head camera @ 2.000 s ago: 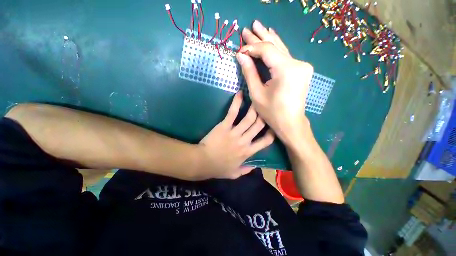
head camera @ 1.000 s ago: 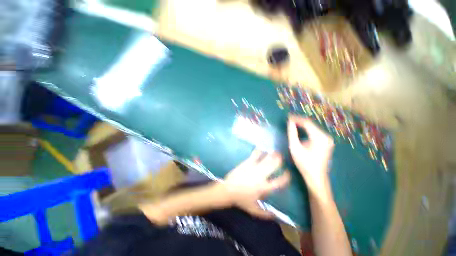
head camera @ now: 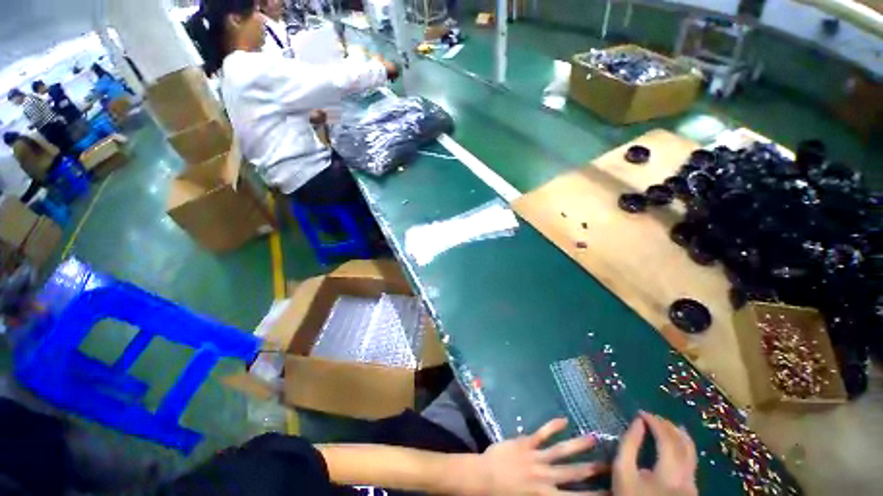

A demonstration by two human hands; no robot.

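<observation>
The pale perforated board (head camera: 578,389) lies on the green bench at the lower right of the view. Several thin red-and-black wire leads (head camera: 607,374) with pale tips stand along its far edge. My left hand (head camera: 542,463) is flat with fingers spread at the board's near end. My right hand (head camera: 660,457) is beside it, cut off by the bottom edge, thumb and forefinger brought together. Whether a lead is between them cannot be seen. A loose pile of leads (head camera: 721,418) lies right of the board.
A cardboard tray of leads (head camera: 792,360) and many black round housings (head camera: 775,218) are at the right. White strips (head camera: 460,232) and a grey plastic bag (head camera: 392,134) lie farther along the bench. A carton (head camera: 353,386), blue stool (head camera: 131,354) and seated person (head camera: 281,111) are at the left.
The camera view has swung up and left, showing the room. Both hands and the board now sit low at the right. The left hand stays spread beside the right.
</observation>
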